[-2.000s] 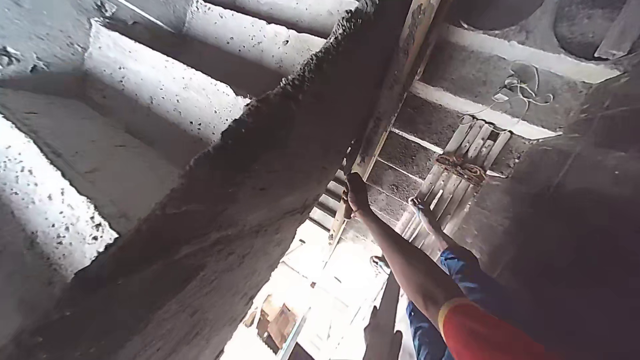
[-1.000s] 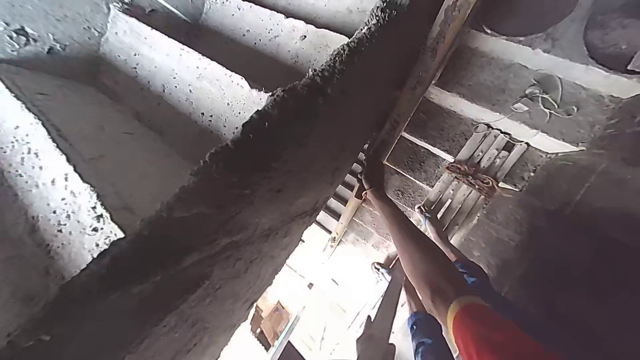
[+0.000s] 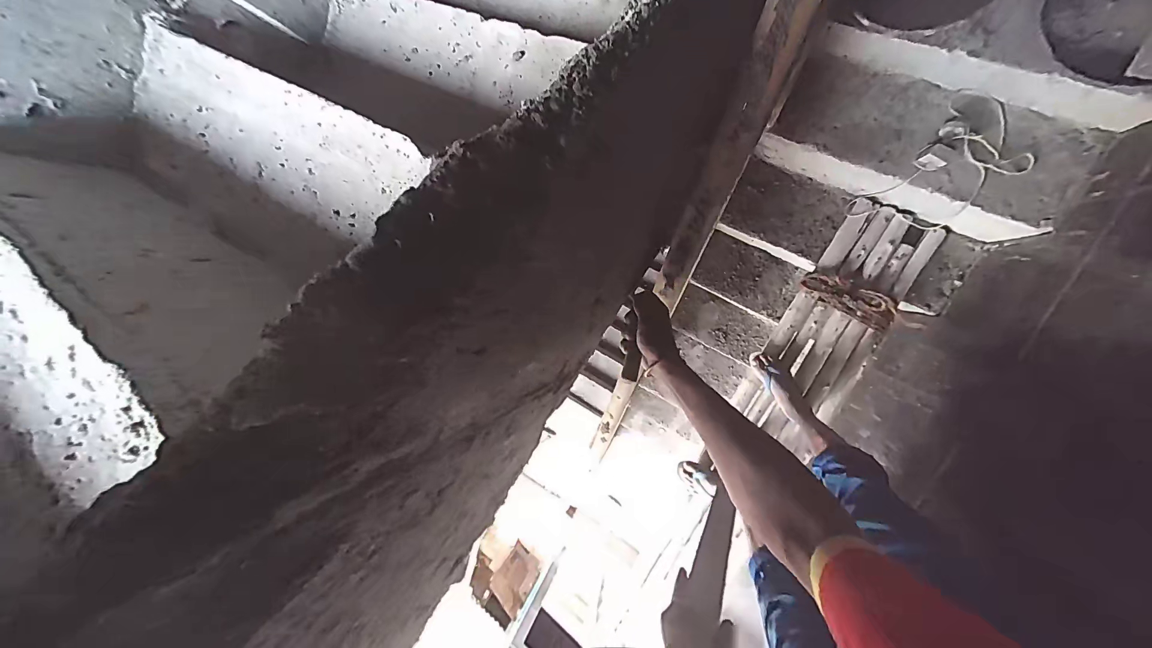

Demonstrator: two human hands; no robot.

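My right hand, at the end of a bare forearm with a red sleeve, is closed around a dark, narrow tool handle. The kind of tool is unclear, and its working part is hidden. The hand is beside the rough side face of a concrete staircase, close to a long wooden board that runs along its edge. A pale length of wood shows just below the hand. My left hand is out of view.
Concrete steps lie at the left. Feet stand near wooden slats tied with brown cord. A thin pale cord lies on the grey blocks above. Bright ground and brown pieces show far below.
My right hand shifts slightly beside the staircase's side face, its wrist angle changing a little. The feet stay in about the same place by the slats.
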